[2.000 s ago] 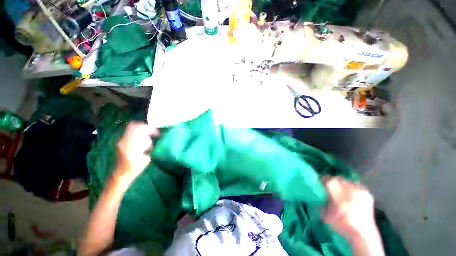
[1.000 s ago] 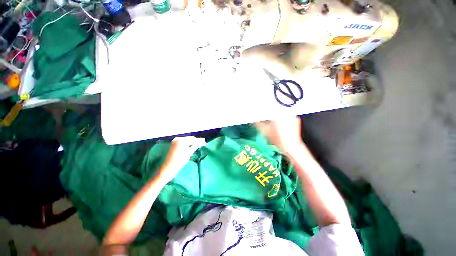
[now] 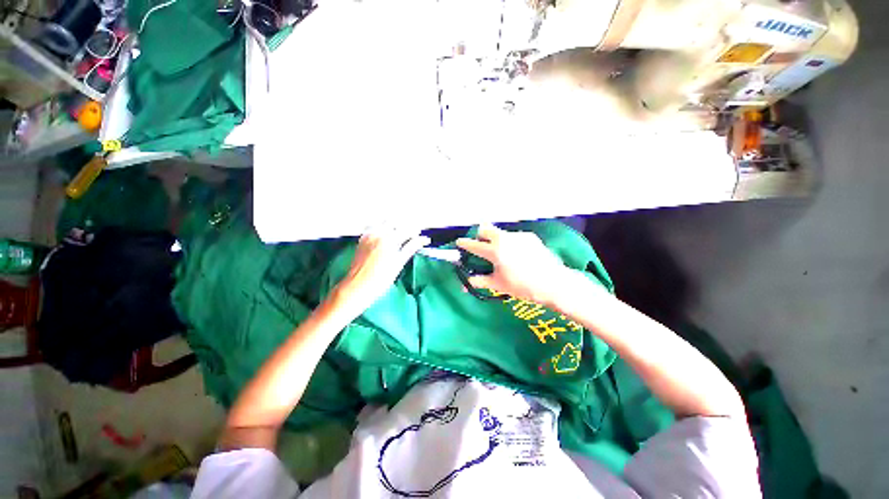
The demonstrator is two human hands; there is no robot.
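The green garment piece (image 3: 448, 326) lies over my lap, its yellow printed logo facing up at the right. My left hand (image 3: 378, 265) holds the upper edge of the cloth near the table's front edge. My right hand (image 3: 507, 261) is just right of it, shut on the dark-handled thread scissors (image 3: 473, 265). The blades point left toward the cloth edge at my left fingertips. Whether they are open or closed is too small to tell. The cream sewing machine (image 3: 673, 39), marked JACK, stands beyond at the right; its needle area is glared out.
The white machine table (image 3: 361, 166) spans the front. A side table at the left holds stacked green pieces (image 3: 190, 78) and clutter; a yellow-handled tool (image 3: 88, 177) hangs at its edge. More green cloth (image 3: 229, 283) is heaped left and right of me. A dark cloth (image 3: 107, 302) lies on a red seat.
The scissors have left the table top and are now in my right hand, which has drawn back over the cloth. The cloth, earlier stretched between my hands, now lies over my lap. The view has shifted.
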